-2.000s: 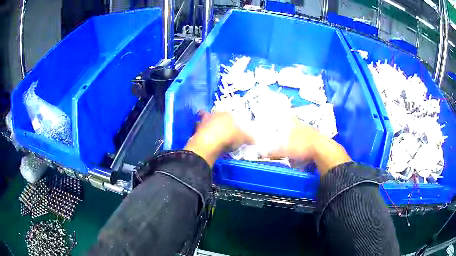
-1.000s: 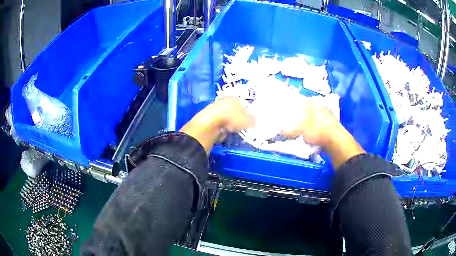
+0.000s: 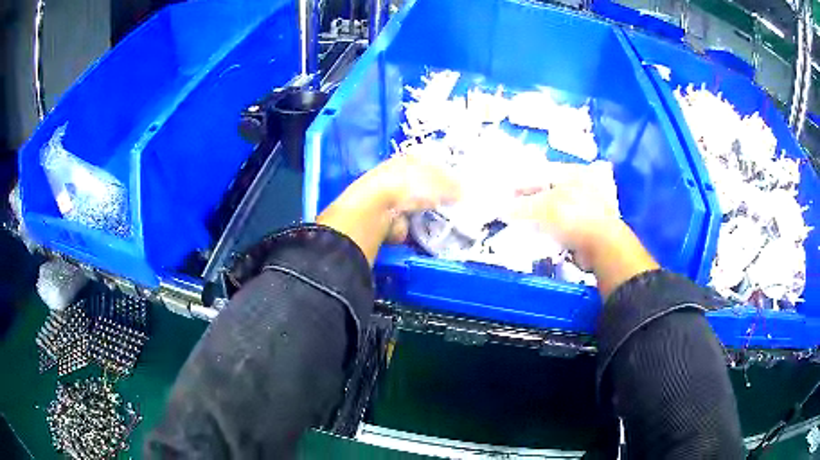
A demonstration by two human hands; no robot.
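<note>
White plastic parts (image 3: 503, 135) lie heaped in the middle blue bin (image 3: 503, 292), strongly glaring. My left hand (image 3: 400, 198) is in the front left of this bin, over the parts, fingers bent towards the middle. A greyish-white round part (image 3: 439, 232) shows just below its fingers. My right hand (image 3: 575, 220) is in the front right of the bin, among the parts. The glare hides the fingertips of both hands, so I cannot tell what either one holds.
A left blue bin (image 3: 81, 235) holds a crumpled clear bag (image 3: 85, 189). A right blue bin (image 3: 764, 332) holds more white parts (image 3: 755, 207). A black cup-shaped holder (image 3: 298, 112) stands between bins. Row-arranged small parts (image 3: 94, 332) and a pale metal pile (image 3: 90, 418) lie lower left.
Both hands stay in the middle bin. My left hand has shifted slightly, and the greyish round part now shows below it. The view has tilted down a little since the oldest frame.
</note>
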